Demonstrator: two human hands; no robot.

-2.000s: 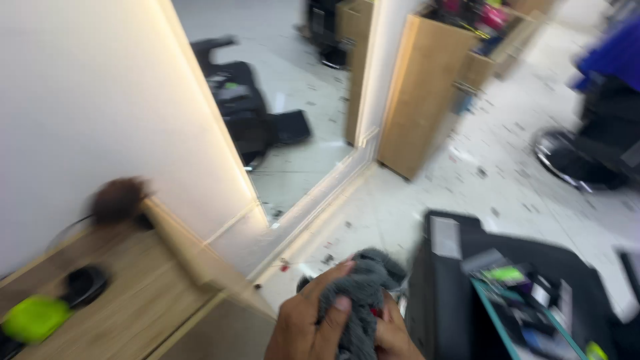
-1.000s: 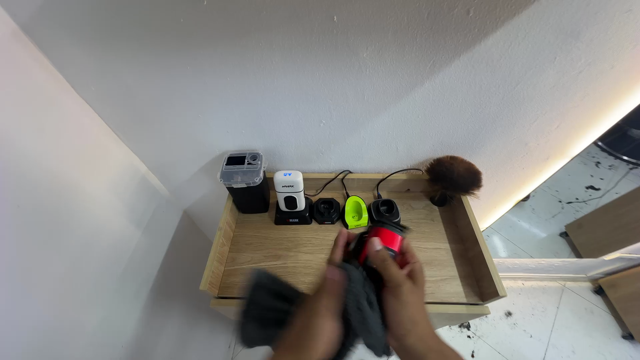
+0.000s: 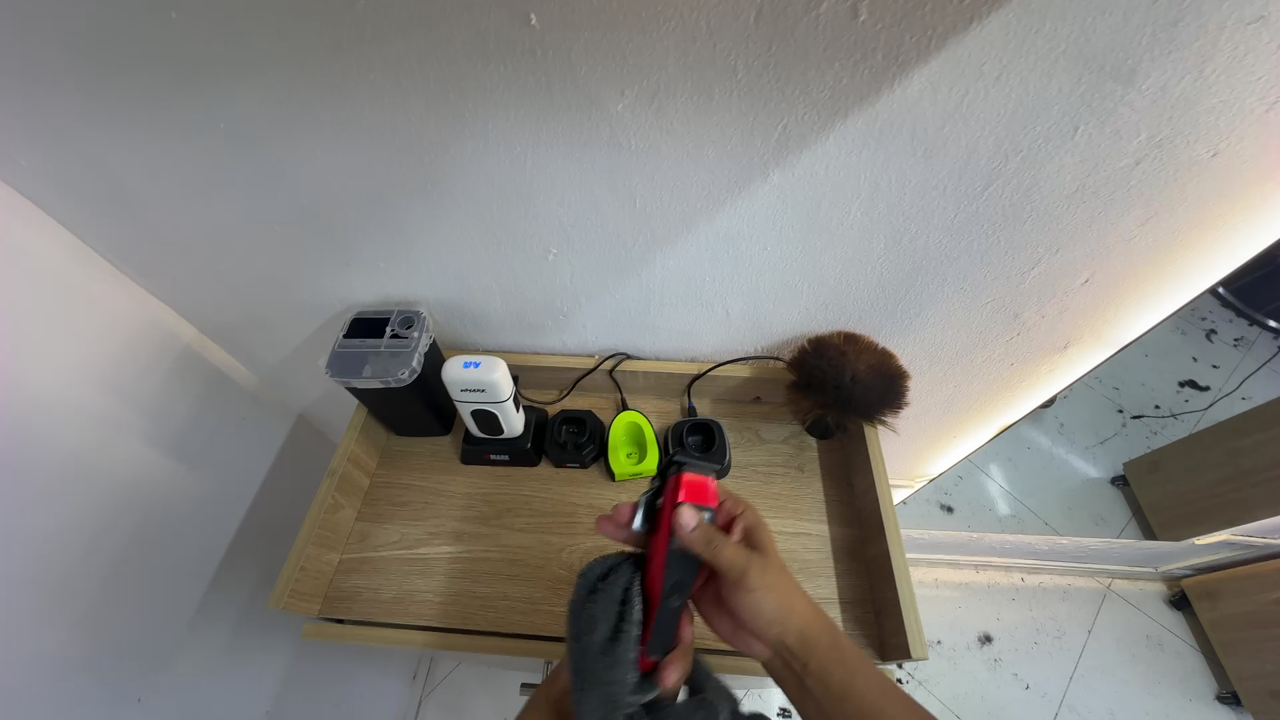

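A red and black hair clipper (image 3: pixel 672 570) is held upright over the front of a wooden tray-topped cabinet (image 3: pixel 450 545). My right hand (image 3: pixel 745 570) grips its upper part, thumb on the red face. Below and to the left, my left hand (image 3: pixel 678 650) holds the clipper's lower end together with a dark grey cloth (image 3: pixel 607 630), which covers much of that hand. Behind the clipper stand a black charging stand (image 3: pixel 700 440), a lime-green charging stand (image 3: pixel 632 445) and a black octagonal base (image 3: pixel 575 438). A white shaver (image 3: pixel 487 400) sits on its black dock (image 3: pixel 503 450).
A black container with a clear lid (image 3: pixel 385 355) stands at the tray's back left. A round brown bristle brush (image 3: pixel 850 380) is at the back right, with thin cables along the wall. Raised edges surround the tray. A lit mirror (image 3: pixel 1120 400) and hair-strewn floor tiles (image 3: pixel 1010 630) lie right.
The view has swung from the mirror and floor to the cabinet. The clipper, mostly hidden by hands and cloth before, now shows along its length. The cloth hangs lower beside it.
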